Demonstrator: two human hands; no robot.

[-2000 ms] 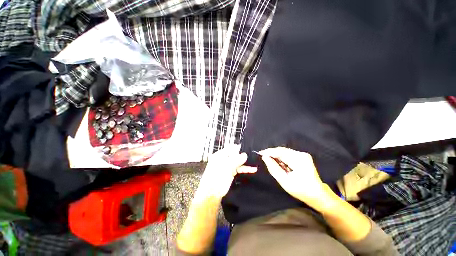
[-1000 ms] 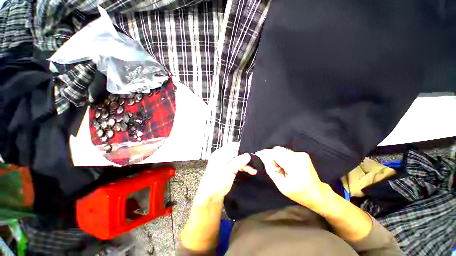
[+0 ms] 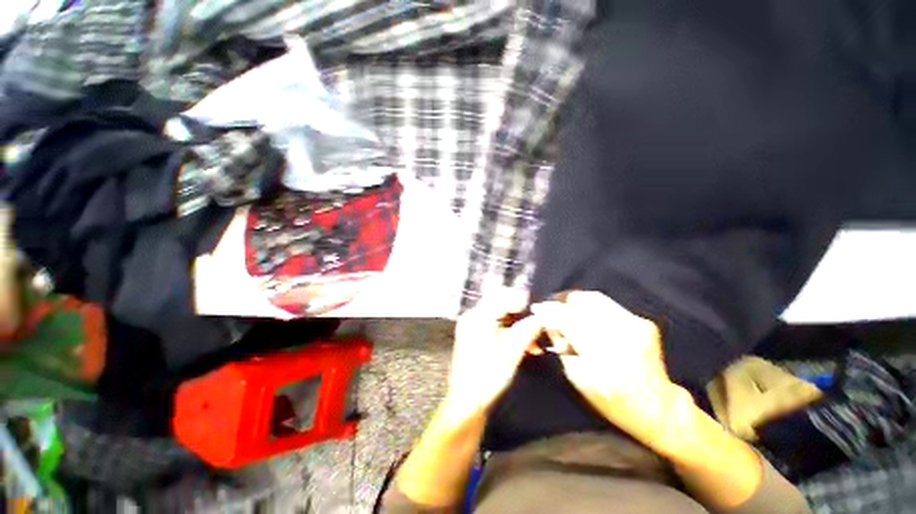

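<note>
The black garment (image 3: 693,151) hangs over the table edge into my lap, with black-and-white plaid lining (image 3: 517,191) along its left edge. My left hand (image 3: 492,346) pinches the garment's front edge, with a small dark spot at its fingertips. My right hand (image 3: 608,351) is closed beside it, and the fingertips of both hands meet. A small brownish item shows at the top of my right hand; the frame is blurred and I cannot tell what it is. No needle or thread can be made out.
Dark buttons (image 3: 291,241) lie on a red plaid patch (image 3: 374,226) on the white table (image 3: 432,271), beside a clear plastic bag (image 3: 326,141). A red stool (image 3: 236,412) stands on the floor. Piled garments (image 3: 110,211) are at left; beige cloth (image 3: 758,392) is at lower right.
The view has shifted, so the table items appear further right. My right hand has come in against my left fingertips; before, there was a gap between them.
</note>
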